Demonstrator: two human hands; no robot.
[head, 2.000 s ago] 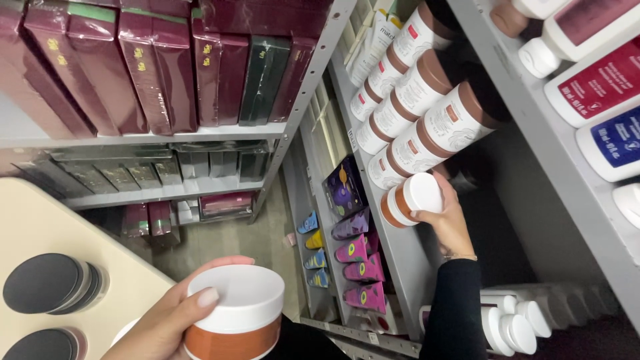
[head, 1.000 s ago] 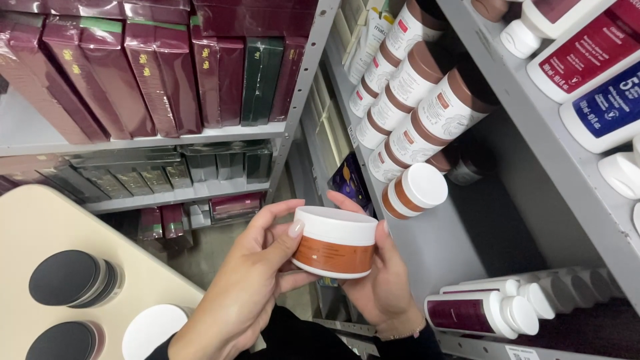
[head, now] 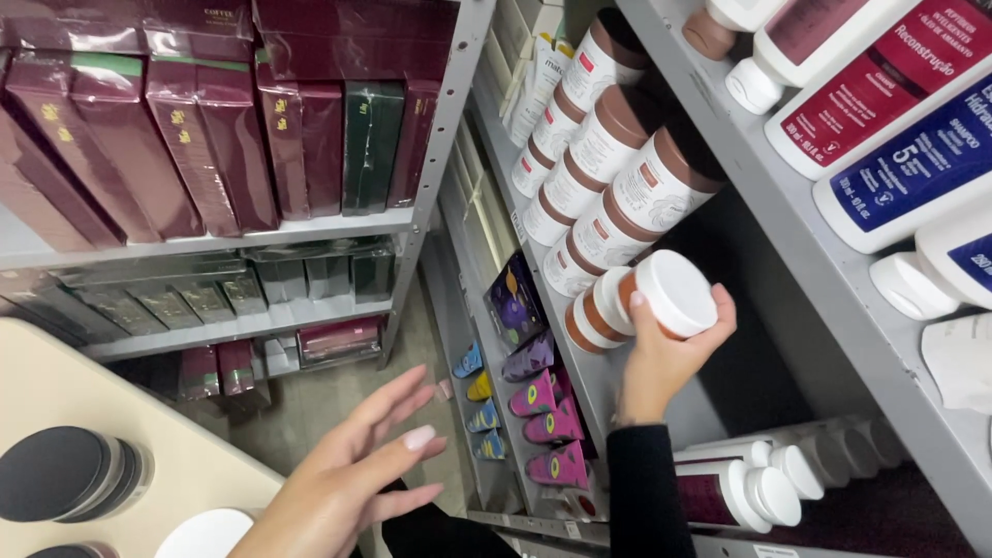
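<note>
My right hand (head: 670,360) grips a white-lidded jar (head: 676,293) with an orange band, at the top of a short stack of like jars (head: 598,314) on the grey metal shelf. Whether the held jar rests on the stack I cannot tell. Beside that stack stand several stacks of white jars with brown lids (head: 604,225). My left hand (head: 364,465) is empty, its fingers apart, over the gap between the beige table and the shelving. Below it, at the table's edge, a white round lid (head: 205,535) shows, partly hidden by the hand.
Black-lidded jars (head: 58,474) stand on the beige table (head: 155,434) at left. Maroon boxes (head: 225,147) fill the left rack. Pink tubes (head: 556,465) lie on a lower shelf. White bottles (head: 736,492) are at lower right, and shampoo bottles (head: 907,163) occupy the upper right shelf.
Both hands held an orange-banded jar one second ago. The left hand has let go, and the right hand has carried the jar right to the stack on the shelf.
</note>
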